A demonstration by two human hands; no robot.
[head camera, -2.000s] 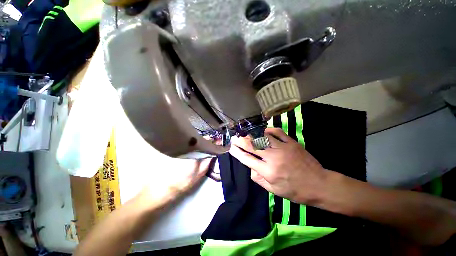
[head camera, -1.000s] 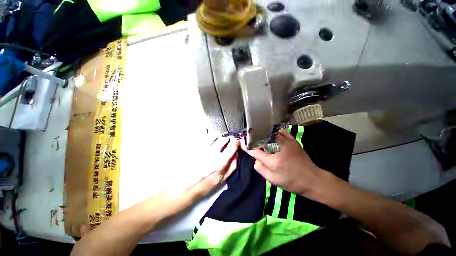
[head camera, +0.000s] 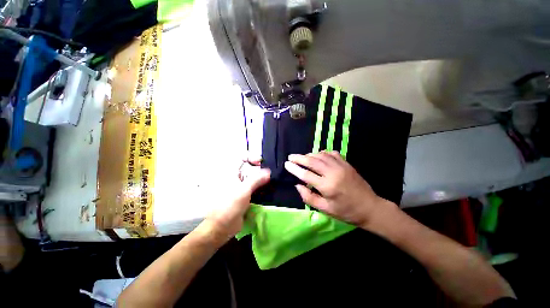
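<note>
A black garment panel (head camera: pixel 379 141) lies under the sewing machine head, with three neon green stripes (head camera: pixel 332 120) running up it. A plain dark strip (head camera: pixel 271 141) leads to the presser foot and needle (head camera: pixel 277 113). A neon green panel (head camera: pixel 283 231) hangs at the near table edge. My left hand (head camera: pixel 241 189) pinches the dark cloth's left edge between thumb and fingers; glare washes out part of it. My right hand (head camera: pixel 331 186) lies on the black panel and stripes, fingertips beside the strip, pressing it flat rather than gripping it.
The pale sewing machine (head camera: pixel 386 36) spans the top right. Brown cardboard with yellow printed tape (head camera: pixel 145 132) lies left on the white table (head camera: pixel 193 144). Another machine with blue parts (head camera: pixel 27 90) stands far left. Black and green cloth (head camera: pixel 114 24) lies back left. Something red (head camera: pixel 461 222) shows below right.
The view has shifted and shows the machine higher up. Both hands have moved away from the needle toward the near table edge. More of the dark strip and stripes shows.
</note>
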